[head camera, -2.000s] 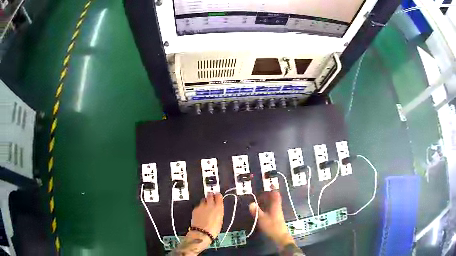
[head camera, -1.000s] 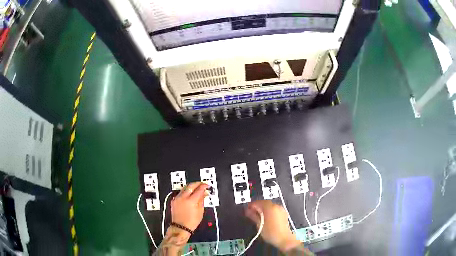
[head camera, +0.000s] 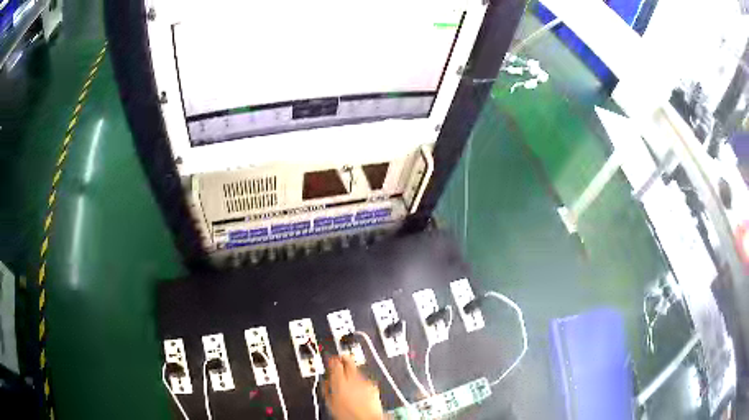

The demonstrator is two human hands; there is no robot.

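Note:
My right hand [head camera: 351, 392] is at the bottom edge, partly cut off and blurred, fingertips just below the fourth and fifth sockets; whether it holds anything cannot be told. My left hand is out of the picture. Eight white sockets stand in a row, each with a black power adapter, such as this one on the right [head camera: 393, 327]. White output cables [head camera: 516, 328] loop down from the adapters. The right green connector board [head camera: 452, 400] shows at the near edge, partly behind my hand. The left board is not in view.
The black panel [head camera: 238, 297] meets the rack, with a beige test unit [head camera: 287, 197] and bright monitor [head camera: 312, 61] above. A blue tray [head camera: 587, 365] is at right. A side bench with white papers [head camera: 677, 217] runs along the right edge.
The view has swung right and up, so the panel sits lower and further left. My left hand has left the picture. The fourth adapter now has a white cable running down from it.

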